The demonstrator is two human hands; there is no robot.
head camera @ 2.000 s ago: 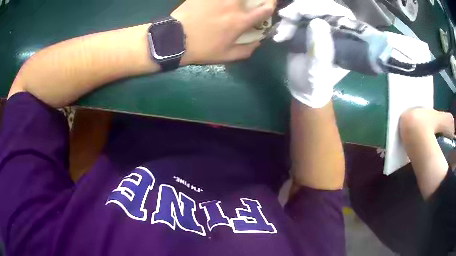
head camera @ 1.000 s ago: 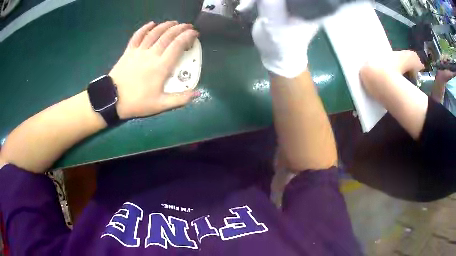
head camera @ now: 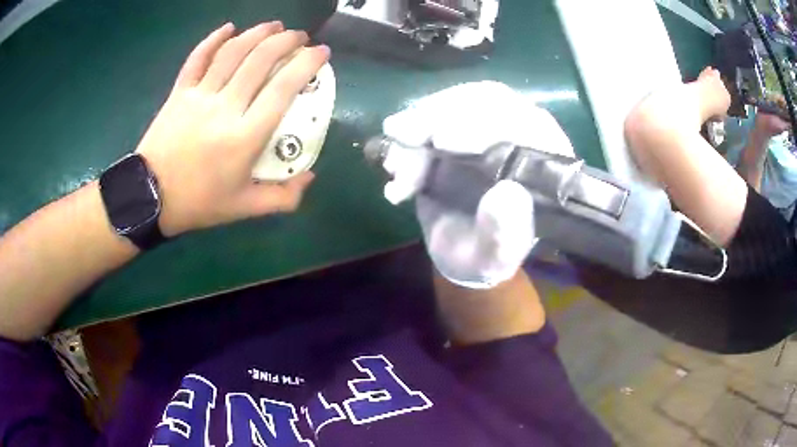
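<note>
An off-white rounded plastic housing (head camera: 301,144) lies on the dark green bench at the left of centre. Two round metal posts show on its face. My bare left hand (head camera: 229,122) lies over its left part, fingers across it and thumb at its near edge, holding it. My white-gloved right hand (head camera: 485,183) is closed around a grey-and-black electric screwdriver (head camera: 568,209), held above the bench to the right of the housing. Its nose points left towards the housing, apart from it. Its wire loop is at the right. The bit tip is blurred.
A silver-grey metal box (head camera: 419,17) with an open mechanism stands beyond the housing at the top. A long white board (head camera: 625,61) lies at the right, with a neighbour's bare arm (head camera: 682,148) by it. The green bench's edge (head camera: 253,279) runs before me.
The gloved hand has come back from the metal box with the screwdriver, towards me and the housing. The bare hand and housing appear slightly further left in the view.
</note>
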